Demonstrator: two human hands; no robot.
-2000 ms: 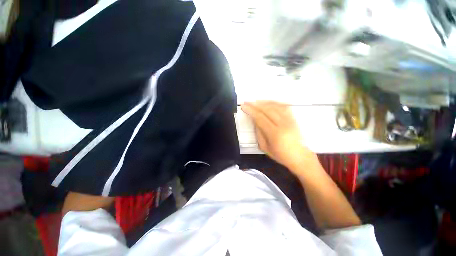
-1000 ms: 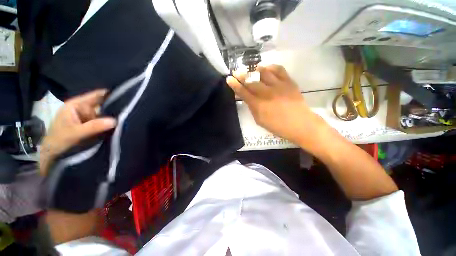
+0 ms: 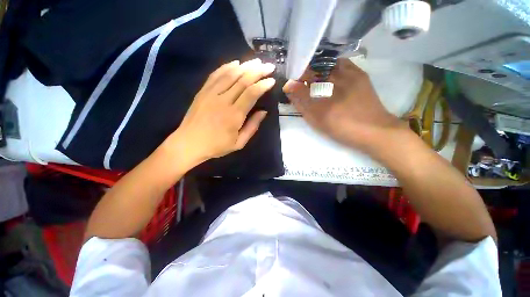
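A dark garment panel (image 3: 157, 75) with two pale trim lines lies flat on the white table, its right edge at the presser foot (image 3: 272, 51) of the sewing machine. My left hand (image 3: 224, 110) lies flat on the panel just left of and below the foot, fingers extended towards the needle area. My right hand (image 3: 343, 104) is right of the foot, behind a white ribbed knob (image 3: 321, 89), slightly blurred. Its thumb or finger tip is near the panel's edge; whether it pinches the cloth is hidden.
Yellow-handled scissors (image 3: 433, 116) lie right of the machine head (image 3: 465, 52). A brown-edged tray (image 3: 465, 152) with small metal parts is at the far right. A printed scale (image 3: 343, 171) runs along the table's front edge. Red baskets (image 3: 160, 217) stand below the table.
My left hand has let go of the panel's left trimmed part and moved right onto the cloth beside the foot. The panel now lies flatter. My right hand stays by the needle area.
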